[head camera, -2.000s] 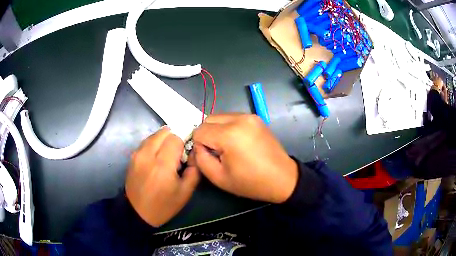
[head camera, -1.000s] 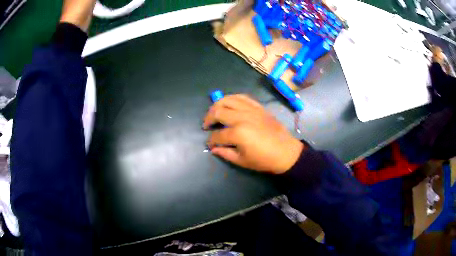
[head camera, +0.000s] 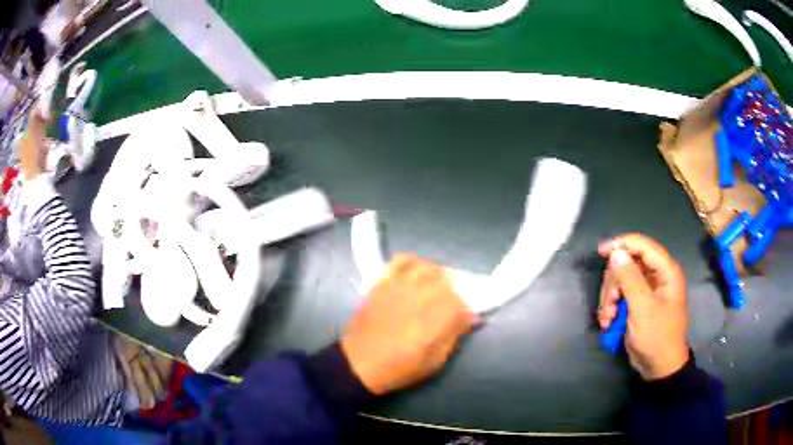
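My left hand (head camera: 407, 323) is blurred and closed over the middle of a white curved arm (head camera: 543, 226) on the dark bench. A short white end stands up left of the hand; I cannot tell if it is the same piece. Red wire shows between that end and a white piece of the pile. My right hand (head camera: 645, 304) holds a blue battery cell (head camera: 615, 328) against the palm, its lower end sticking out below the fingers. The thumb and index fingertips are together; a tiny pale tip shows there.
A pile of white housings (head camera: 187, 217) lies at left. An open battery carton (head camera: 696, 161) with blue cells stands at right. A white rail (head camera: 487, 85) borders the green belt (head camera: 330, 43) carrying white parts. A person in a striped sleeve (head camera: 61, 235) is at far left.
The view has swung left. My left hand has come back from the belt and is on a white curved arm. My right hand has the blue cell in its palm.
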